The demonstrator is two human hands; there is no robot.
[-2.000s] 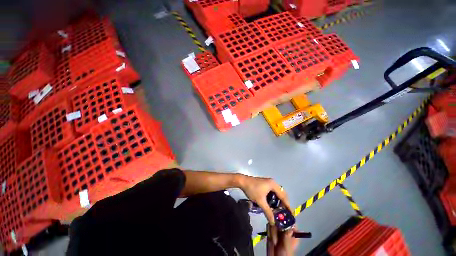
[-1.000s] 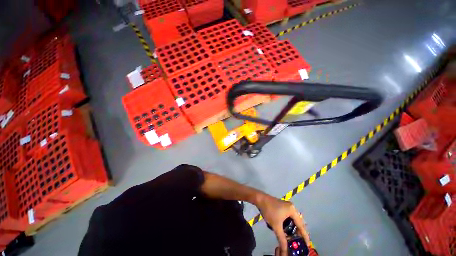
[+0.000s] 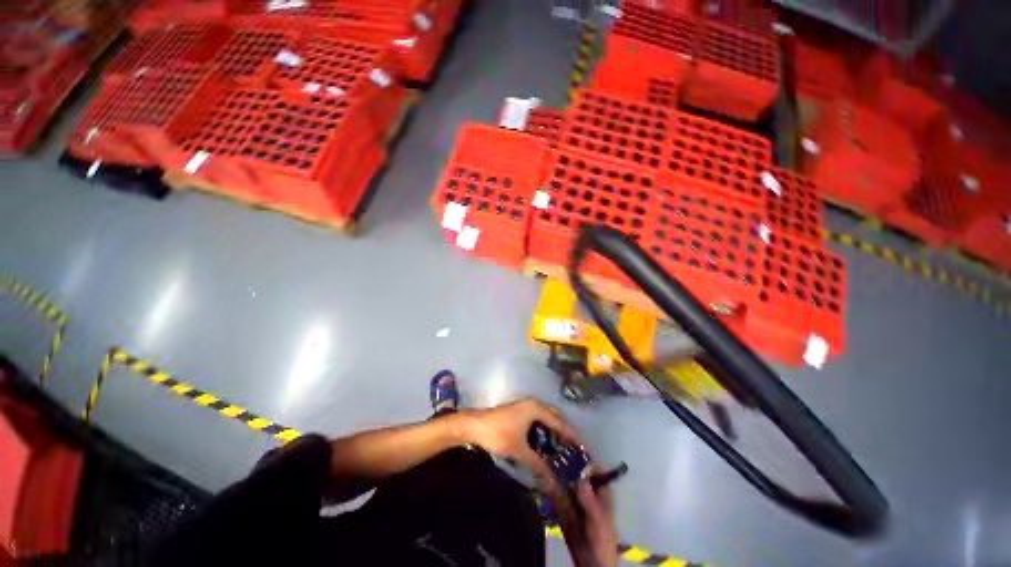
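My left hand [image 3: 516, 430] is closed around a small black unit [image 3: 563, 457], low in the middle of the view. My right hand [image 3: 593, 512] is just below it, against the unit's lower side. A thin black tool or part [image 3: 609, 476] sticks out to the right from my right hand. The fingers cover much of the unit, and its details are blurred.
A yellow pallet jack [image 3: 599, 332] with a large black loop handle [image 3: 737, 377] stands close on the right, under stacked orange-red trays [image 3: 665, 210]. More tray stacks [image 3: 266, 122] are upper left. A black pallet [image 3: 133, 498] is lower left. A foot [image 3: 443, 388] shows near the hands.
The view has turned, so the tray stacks and jack sit further right; the left stacks show more fully. The handle looms larger. Both hands stay on the unit.
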